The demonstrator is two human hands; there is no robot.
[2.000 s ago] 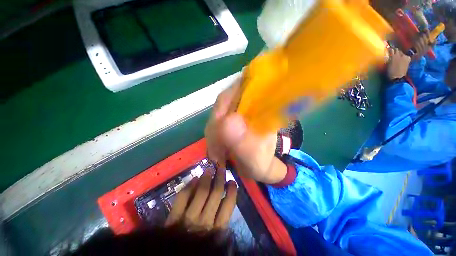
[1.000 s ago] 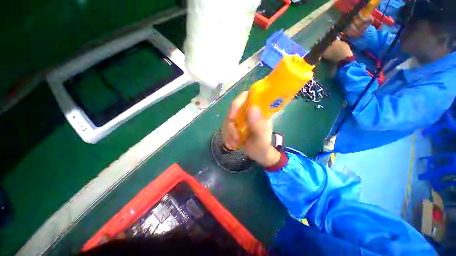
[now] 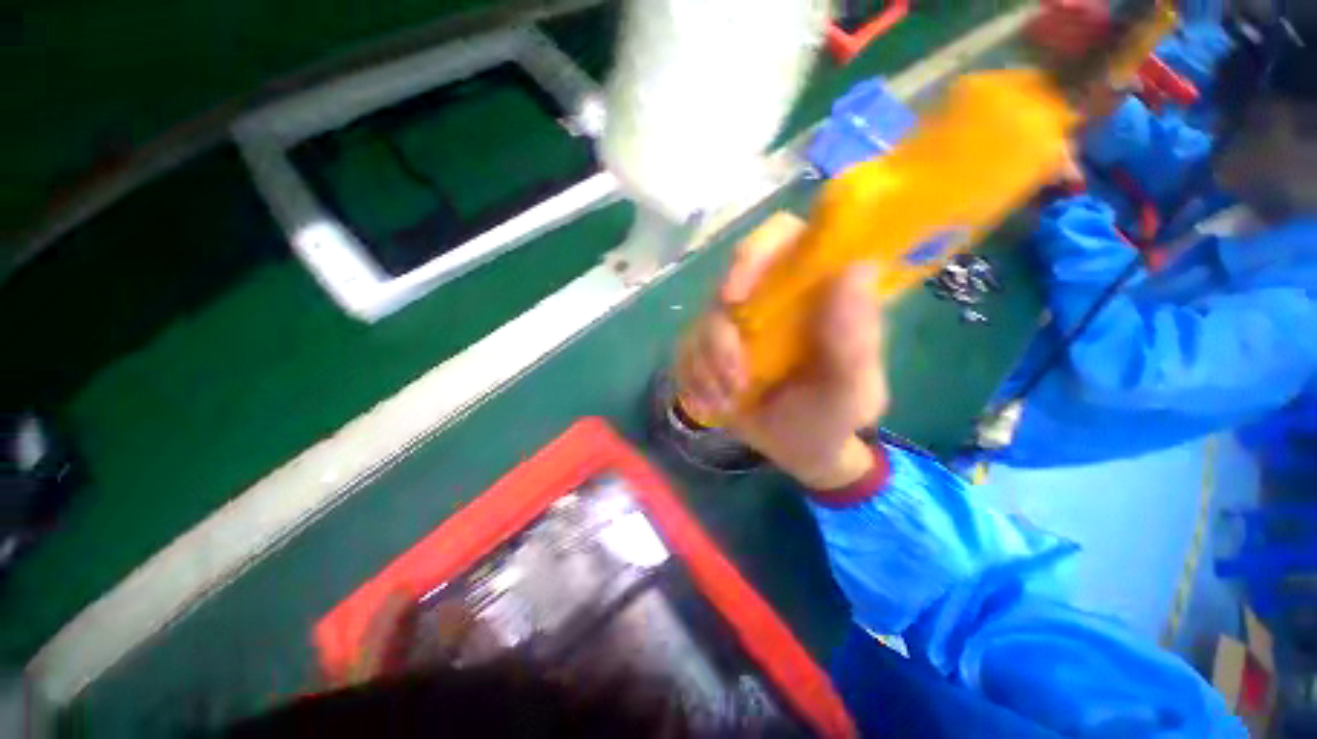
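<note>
My right hand (image 3: 794, 361) is closed around the yellow-orange electric screwdriver (image 3: 924, 202). Its lower end is at the round black screw dish (image 3: 711, 445), which the hand partly hides; tip contact cannot be told. The red-orange frame (image 3: 722, 578) lies at the lower centre around an opened tablet unit (image 3: 578, 563) with blurred silvery parts. A blurred brownish shape, apparently fingers of my left hand (image 3: 387, 632), shows at the frame's left corner; its grip cannot be told. A dark, hair-like mass hides the near part of the unit.
A white frame (image 3: 340, 267) with a dark panel lies on the green conveyor beyond the metal edge (image 3: 361, 440). A wrapped white post (image 3: 708, 108) stands at that edge. A blue bin (image 3: 862, 127) and loose parts (image 3: 965, 282) lie farther off. A person in blue (image 3: 1184, 347) is at right.
My right hand first moved with the screwdriver from above the unit to the dish and remains there. My left hand's fingers left the unit's middle; a blurred shape now shows at the frame's left corner.
</note>
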